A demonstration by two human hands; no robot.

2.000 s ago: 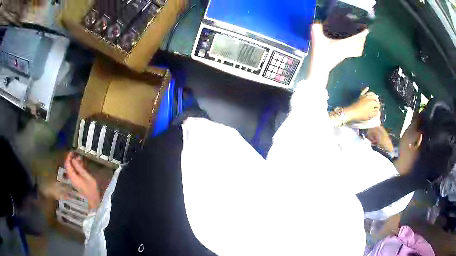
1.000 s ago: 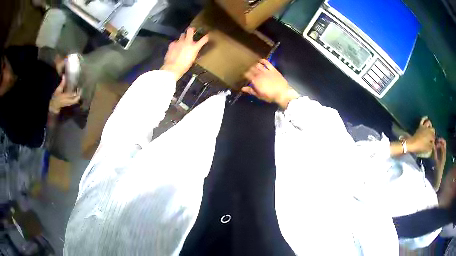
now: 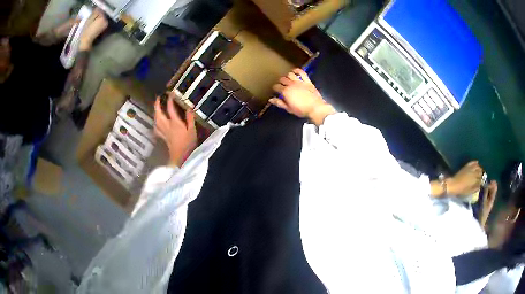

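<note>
An open brown shipping carton (image 3: 259, 60) stands tilted in front of me. Black boxed products with white edges (image 3: 214, 99) stand in it along its left and near sides; bare cardboard shows in the rest. My left hand (image 3: 175, 127) is at the carton's near left corner, fingers apart, with no product seen in it. My right hand (image 3: 300, 96) rests on the carton's right wall, fingers bent over the edge; whether it grips the wall is hard to tell.
A second carton (image 3: 95, 123) with white-faced boxes sits low at the left. A digital scale (image 3: 397, 66) is on the green bench at the upper right. Another carton (image 3: 314, 20) is at the top. People work at the left and the right.
My left hand has come back from inside the carton to its near left corner. More boxed products show in the carton than a second ago. My right hand has stayed at the right wall.
</note>
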